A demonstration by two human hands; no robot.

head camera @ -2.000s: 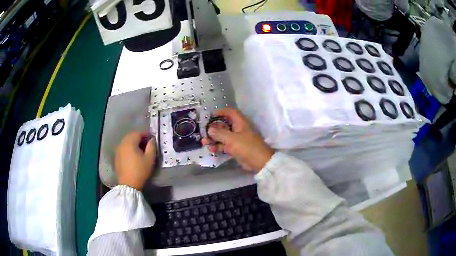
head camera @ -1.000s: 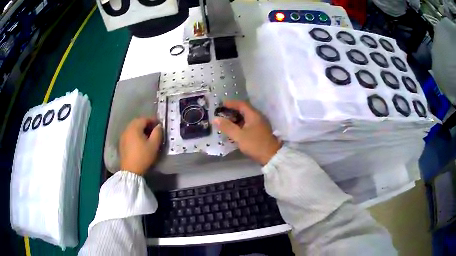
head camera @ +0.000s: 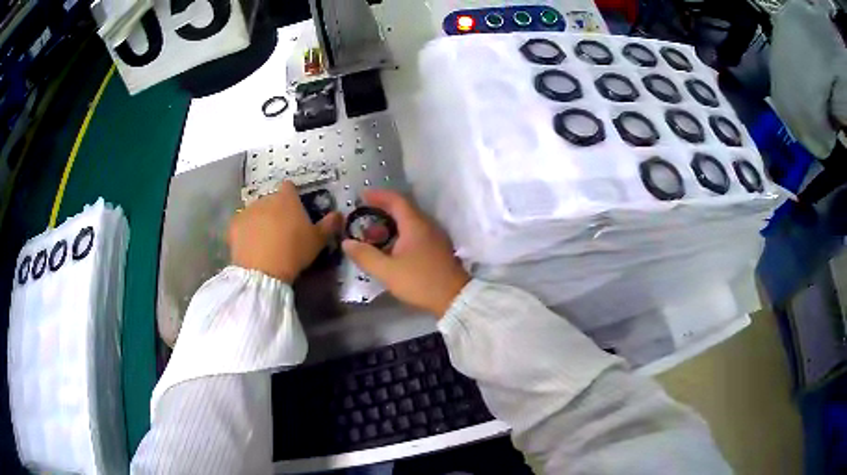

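Observation:
My right hand (head camera: 413, 264) holds a black ring part (head camera: 384, 216) by its edge between thumb and fingers, tilted, just right of the marking fixture. My left hand (head camera: 279, 232) is over the dark fixture nest (head camera: 320, 201), fingers bent down onto it. It hides most of the nest and its round seat, so whether it grips a ring there cannot be told. The nest sits on the silver base plate (head camera: 360, 167) with a grid of small holes.
The right tray stack (head camera: 520, 167) bears rows of black rings. The left tray stack (head camera: 70, 343) shows a row of rings at its top. Two black blocks and a loose thin ring (head camera: 275, 106) lie behind the plate. A keyboard (head camera: 390, 399) is in front.
My left hand has moved right, from the grey table onto the nest. My right hand still holds its ring, now turned with its round opening showing and nearer the nest.

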